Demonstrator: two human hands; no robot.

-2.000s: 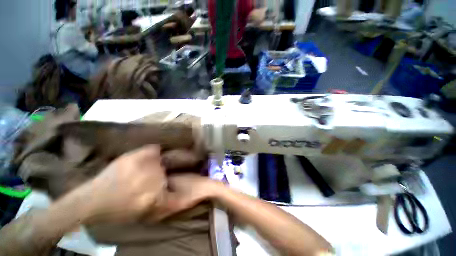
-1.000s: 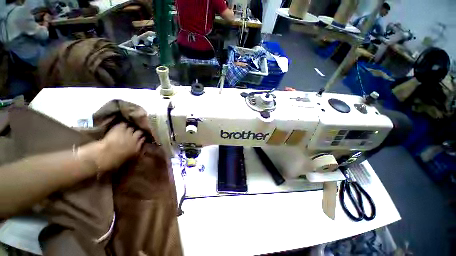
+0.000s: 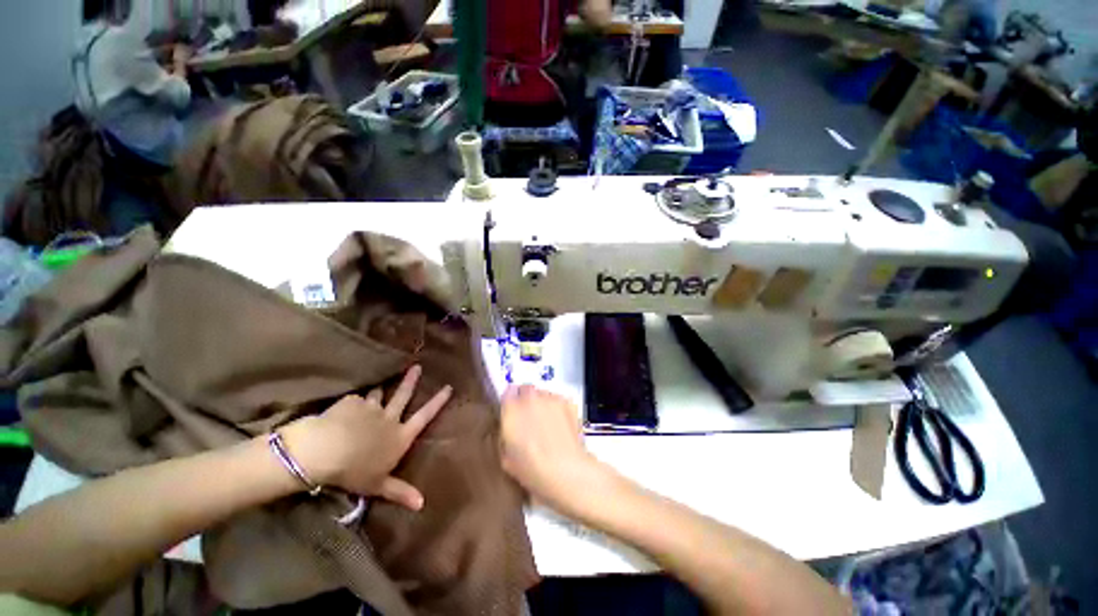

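Note:
The brown garment (image 3: 229,349) is heaped left of the needle of the white brother sewing machine (image 3: 747,265). Its darker brown inner panel (image 3: 452,517) lies face up on the table. My left hand (image 3: 355,445) rests on this panel with fingers spread, a bracelet at the wrist. My right hand (image 3: 542,439) is at the panel's right edge, just in front of the lit needle area (image 3: 520,349). Its fingers are curled and their tips are hidden, so I cannot tell if they grip the cloth. A small white label (image 3: 316,292) shows at the garment's back edge.
A dark smartphone (image 3: 620,371) and a slim black tool (image 3: 710,365) lie under the machine arm. Black-handled scissors (image 3: 939,455) and a beige card piece (image 3: 871,451) lie at the right. Behind are blue bins (image 3: 722,114), brown garment piles (image 3: 271,144) and other people.
My left hand has moved from gripping the bunched cloth to lying spread on the panel. My right hand has come into view near the needle. The garment is opened flatter.

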